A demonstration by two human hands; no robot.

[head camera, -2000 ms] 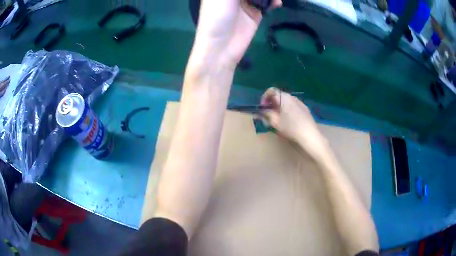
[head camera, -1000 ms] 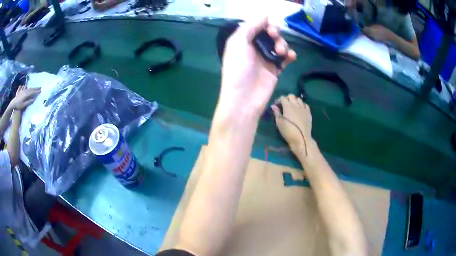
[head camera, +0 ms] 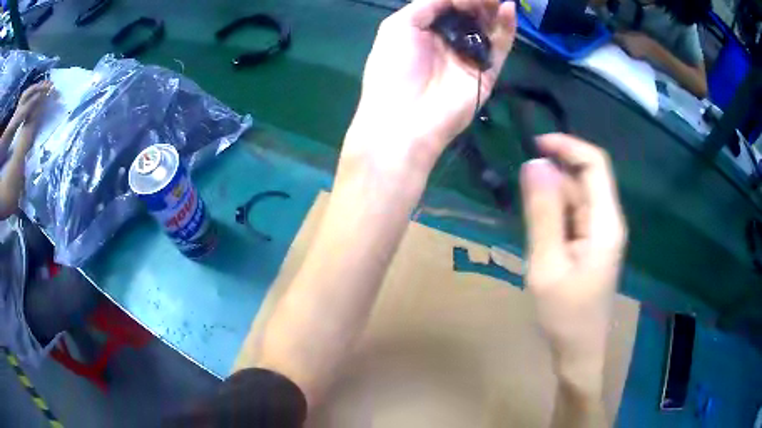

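My left hand [head camera: 426,75] is raised at the top centre, palm up, its fingers curled around a black end piece [head camera: 462,40]. A thin dark wire hangs from the end piece over the palm. My right hand [head camera: 576,217] is blurred, to the right over the far edge of the cardboard mat [head camera: 418,309], with fingers bent; no object shows clearly in it. Behind and between the hands a black headband [head camera: 480,163] shows, blurred and partly hidden; another dark arc [head camera: 543,104] is near it on the belt.
A drink can [head camera: 175,205] and a small black bracket [head camera: 242,213] stand left of the mat, beside a large plastic bag [head camera: 109,142]. A phone [head camera: 678,359] lies right. More headbands [head camera: 255,38] lie on the belt. Another person's hand [head camera: 29,104] is far left; another person's arm [head camera: 660,54] shows across.
My right hand has come back from the belt and risen, now turned upward. My left hand still holds the black piece, higher in the picture. The view has shifted slightly.
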